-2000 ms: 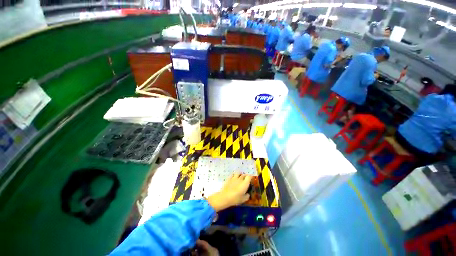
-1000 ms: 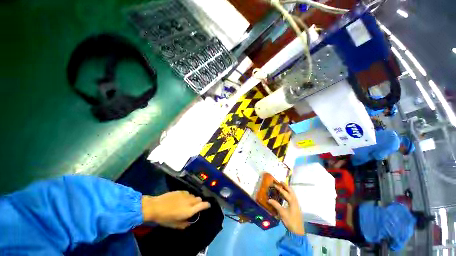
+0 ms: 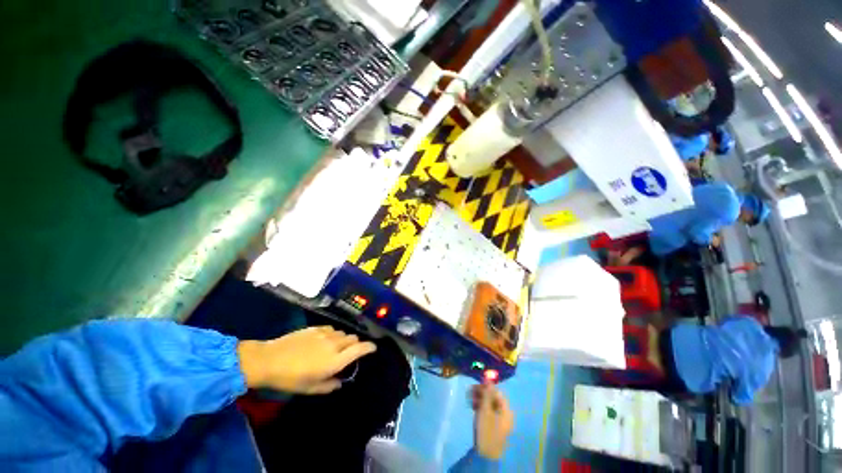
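Observation:
My left hand (image 3: 300, 360) is left of the press front, its fingertips pinching a round part with a thin shiny rim (image 3: 351, 371), hard to see against black cloth. My right hand (image 3: 492, 420) is just below the red lit button at the control panel's right end; its fingers are curled and blurred, and whether it holds or touches anything is unclear. The orange-brown fixture (image 3: 478, 323) with a dark round centre lies at the right front of the silver base plate (image 3: 448, 263). The pale press head (image 3: 480, 140) hangs behind, clear of the fixture.
The blue control panel (image 3: 429, 331) runs along the press front. A crumpled white cloth (image 3: 323, 222) lies left of the press. A blister tray (image 3: 318, 74) with dark rings and a black head strap (image 3: 148, 171) lie on the green bench. White foam (image 3: 572, 319) stands right. People sit beyond.
My right hand has left the fixture and moved down in front of the control panel, uncovering the fixture. My left hand stays nearly in place. The view has shifted slightly.

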